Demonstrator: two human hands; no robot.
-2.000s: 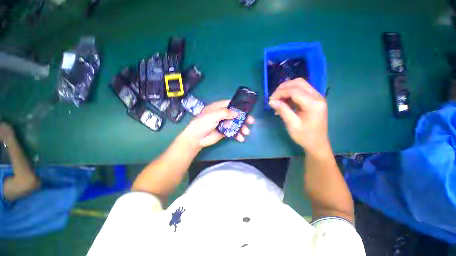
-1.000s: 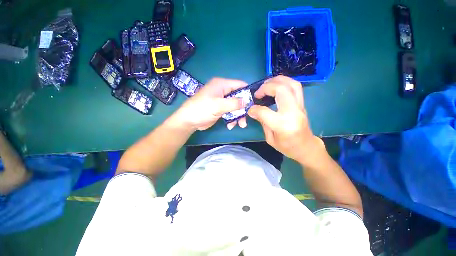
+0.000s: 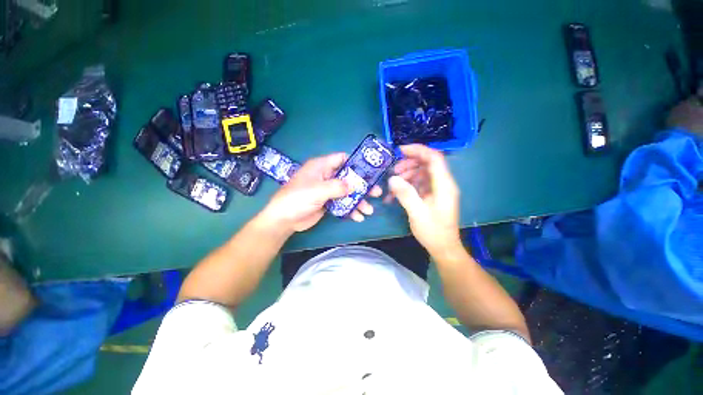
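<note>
My left hand (image 3: 307, 193) holds a black open phone body (image 3: 362, 176) with its silvery inner side up, tilted toward the upper right. My left thumb lies across its lower part. My right hand (image 3: 428, 191) is at the phone's right side, with fingers curled and thumb apart. Its fingertips are close to the phone's edge. Whether it touches the phone or pinches a tiny part is too small to tell. The blue parts bin (image 3: 467, 100) stands just beyond my right hand and holds a heap of small black parts (image 3: 418, 112).
A loose cluster of dark phones (image 3: 204, 123) lies at the left, one a yellow-framed phone (image 3: 239, 133). A clear bag of dark parts (image 3: 85, 127) lies farther left. Two phones (image 3: 581, 55) lie at the right. People in blue smocks (image 3: 617, 216) sit on both sides.
My right hand has drawn back a little from the phone, uncovering its upper end. The phone now tilts more steeply. The camera view has shifted, so the bench things appear lower.
</note>
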